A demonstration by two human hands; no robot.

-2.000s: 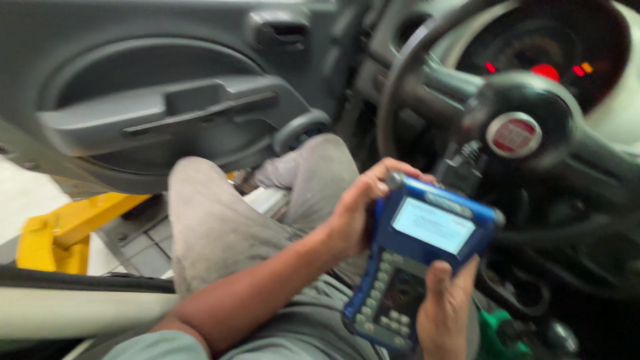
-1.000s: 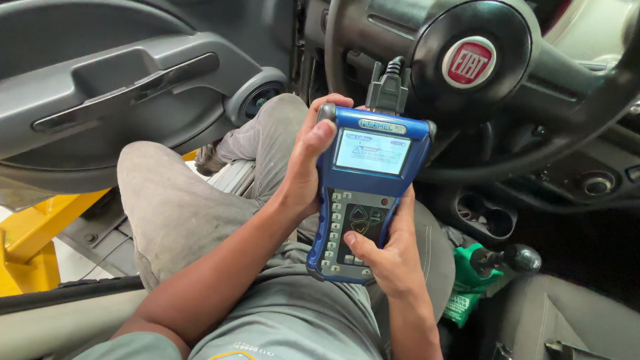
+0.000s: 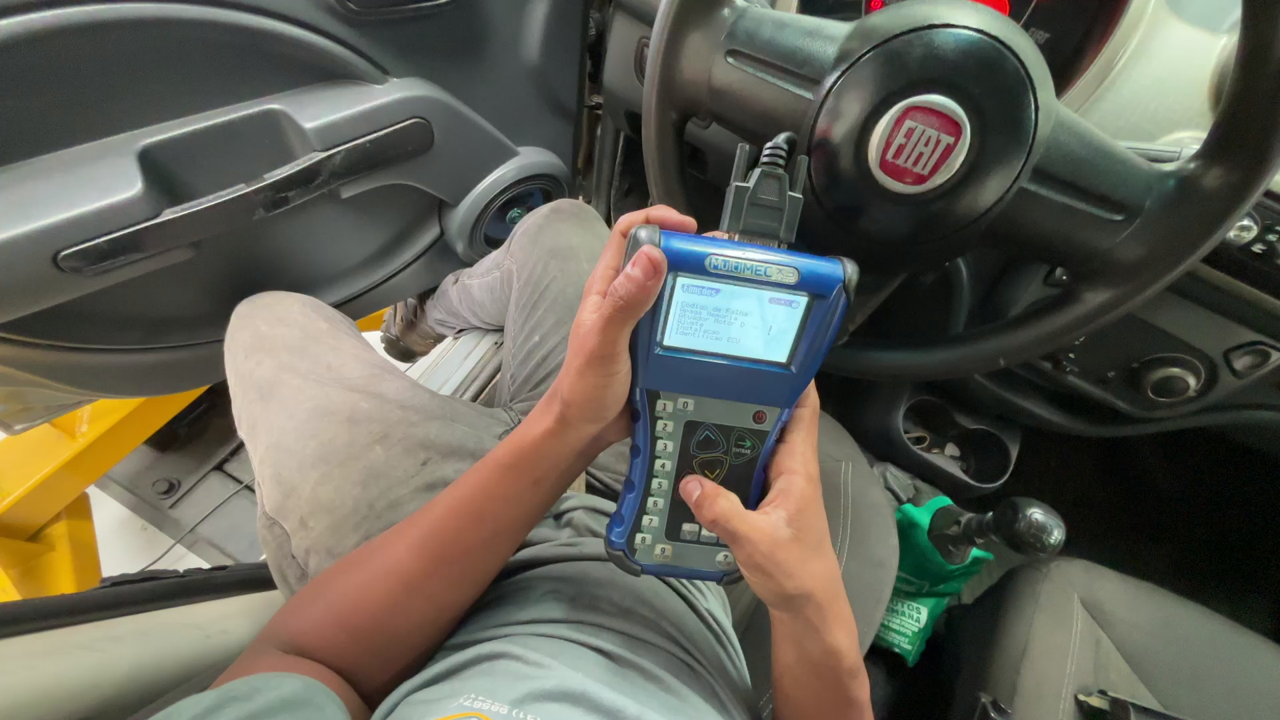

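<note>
A blue handheld automotive scan tool [image 3: 735, 400] with a lit screen and a keypad is held above my lap, in front of the steering wheel [image 3: 1000, 215]. My left hand [image 3: 605, 330] grips its upper left side, thumb on the front beside the screen. My right hand [image 3: 775, 520] holds the lower right side, its thumb over the keypad just below the down-arrow key. A grey cable connector [image 3: 763, 208] is plugged into the top edge of the tool, and its cable bends away toward the steering wheel. The fingers behind the tool are hidden.
The car door [image 3: 250, 200] stands open at the left, with a yellow metal lift arm [image 3: 90, 470] outside below it. Right of my lap are the gear lever [image 3: 1025, 527], a green bag [image 3: 915, 580] and cup holders [image 3: 958, 440]. Red lights glow on the instrument cluster [image 3: 1080, 35].
The screen shows a list in place of the earlier message. Both hands have kept hold of the tool, and the right thumb stays over the keypad.
</note>
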